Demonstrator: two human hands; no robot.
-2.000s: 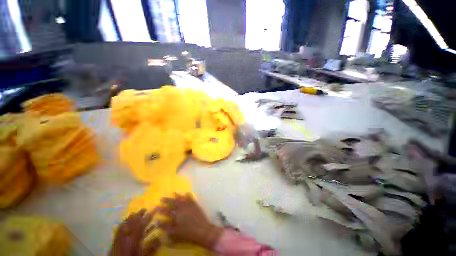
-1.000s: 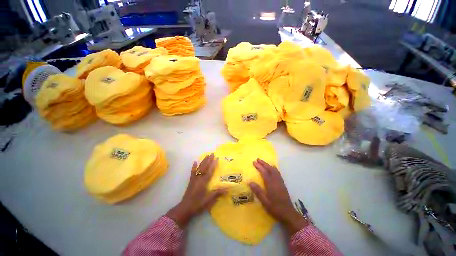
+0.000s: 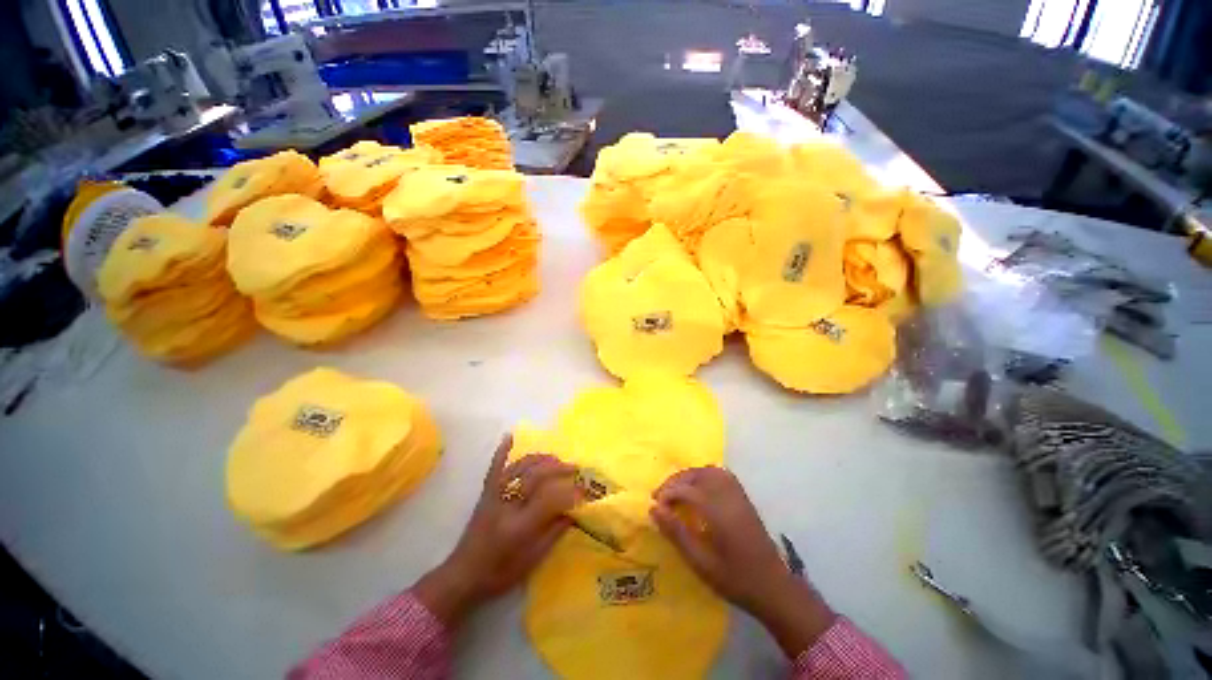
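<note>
Several yellow fabric panels (image 3: 630, 618) lie overlapping in front of me, with pale labels in dark print; one label (image 3: 626, 586) shows on the nearest panel. My left hand (image 3: 525, 515), with a ring, pinches the edge of an upper panel. My right hand (image 3: 719, 537) pinches the same panel on its right side, its fingertips hidden in the fabric. The panel is folded and raised between the hands. Thread snips (image 3: 792, 555) lie on the table partly behind my right wrist.
A working stack (image 3: 326, 458) sits at left. Tall yellow stacks (image 3: 314, 272) stand at back left, near a netted cone (image 3: 113, 229). A loose yellow heap (image 3: 784, 239) is at back right. A clear bag (image 3: 950, 379), grey straps (image 3: 1110, 485) and metal clip (image 3: 941, 585) lie at right.
My hands were flat on the panels a second ago; now they pinch and fold an upper one, and the nearest panel's label sits lower. Earlier, the view was turned further right.
</note>
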